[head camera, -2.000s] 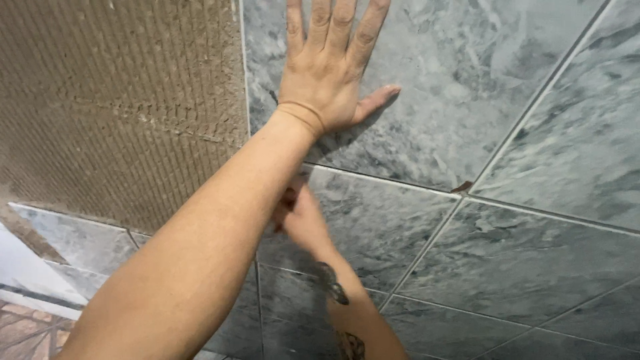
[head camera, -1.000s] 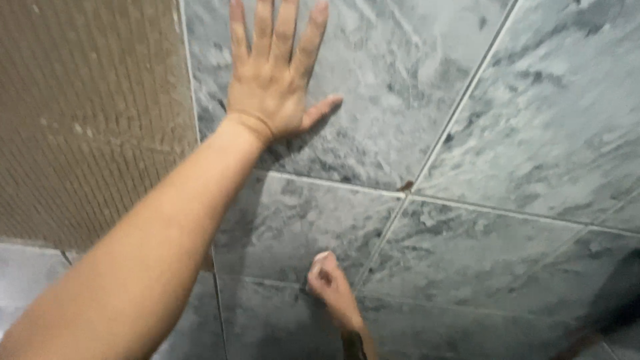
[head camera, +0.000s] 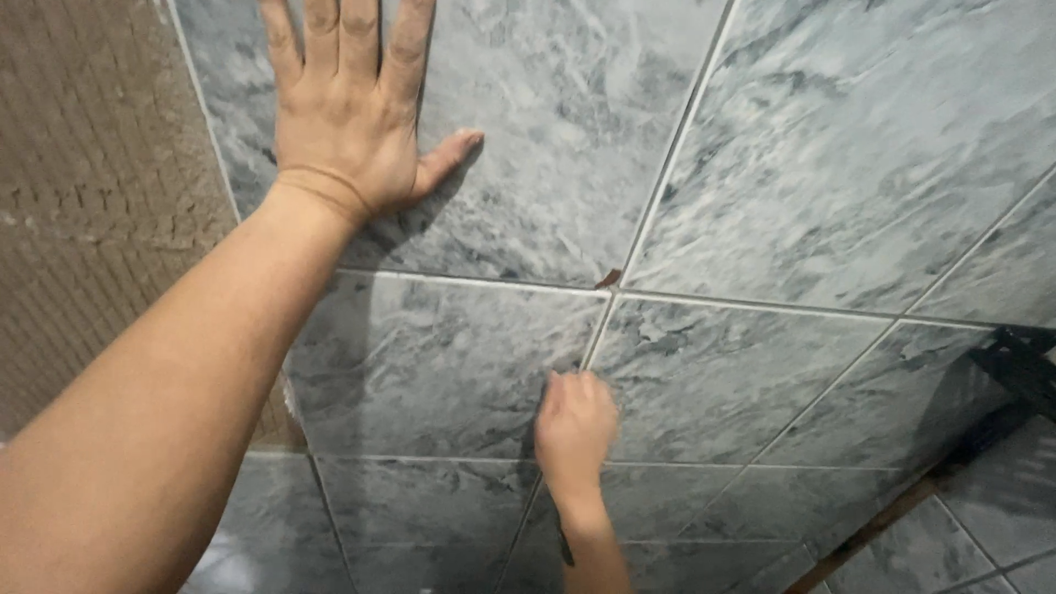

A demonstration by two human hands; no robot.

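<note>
My left hand (head camera: 351,124) lies palm-down with its fingers spread on a grey-blue marbled wall tile (head camera: 544,140). Its thumb points right and the fingertips run out of the top of the view. Lower down, my right hand (head camera: 577,421) is curled into a loose fist against a lower marbled tile (head camera: 445,363), beside the vertical joint. Nothing shows in it, though its inner side is hidden. A small brown chip mark (head camera: 609,279) shows at the bottom right corner of the upper tile, near where the joints cross.
Combed tile adhesive (head camera: 99,206) covers the wall on the left, beside the upper tile's edge. More marbled tiles (head camera: 866,157) continue to the right. A dark object (head camera: 1019,367), not clear in kind, stands at the right edge, above tiled surface (head camera: 932,553) at the lower right.
My right hand has moved right along the lower tiles, from partly behind my left forearm to the vertical joint. My left hand stays spread on the upper tile. The view has shifted.
</note>
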